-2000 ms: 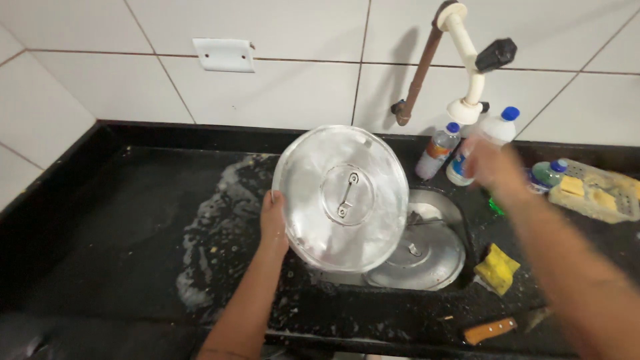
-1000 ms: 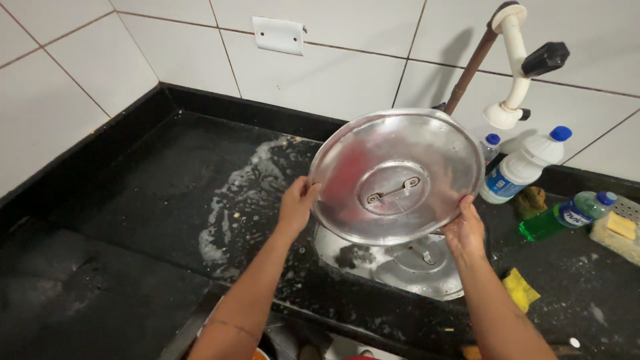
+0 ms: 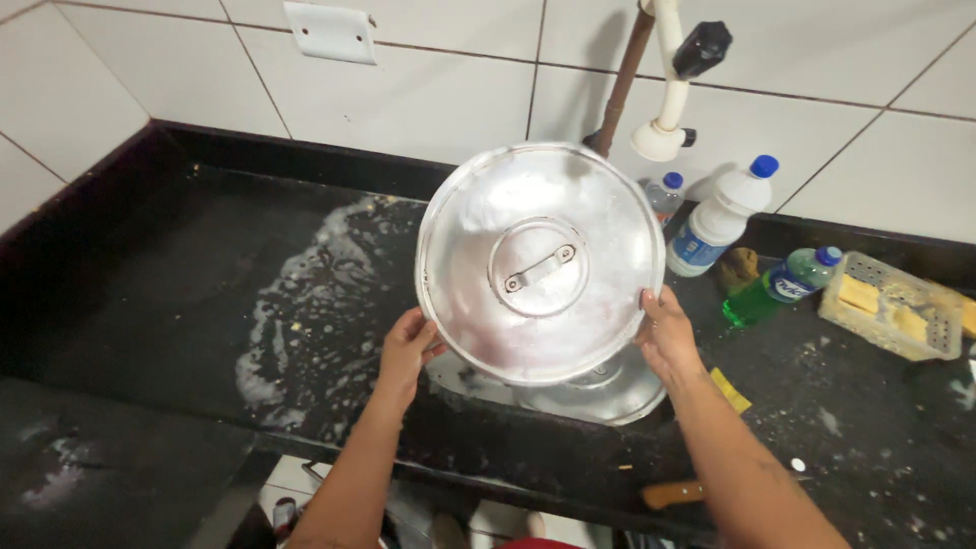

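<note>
A round aluminium pot lid (image 3: 465,252) with a riveted strap handle is held up over the sink, its handle side facing me. My left hand (image 3: 408,347) grips its lower left rim, and my right hand (image 3: 665,328) grips its lower right rim. Beneath it, a second metal lid (image 3: 602,400) lies in the sink, mostly hidden by the held one. The white plastic faucet (image 3: 662,137) hangs behind the held lid's upper right; I cannot tell whether water runs. A yellow sponge or cloth (image 3: 730,391) lies on the counter by my right wrist.
Soapy foam (image 3: 320,282) covers part of the black stone counter (image 3: 152,305). At right stand a white bottle (image 3: 720,217), a smaller bottle (image 3: 665,197), a green dish soap bottle (image 3: 785,282) and a plastic basket (image 3: 945,352) with sponges. A wooden handle (image 3: 671,494) lies near the front edge.
My right hand, raised by the bottles and faucet two seconds ago, has come down to the lid's right rim. Since one second ago, the held lid has turned and tilted more toward me.
</note>
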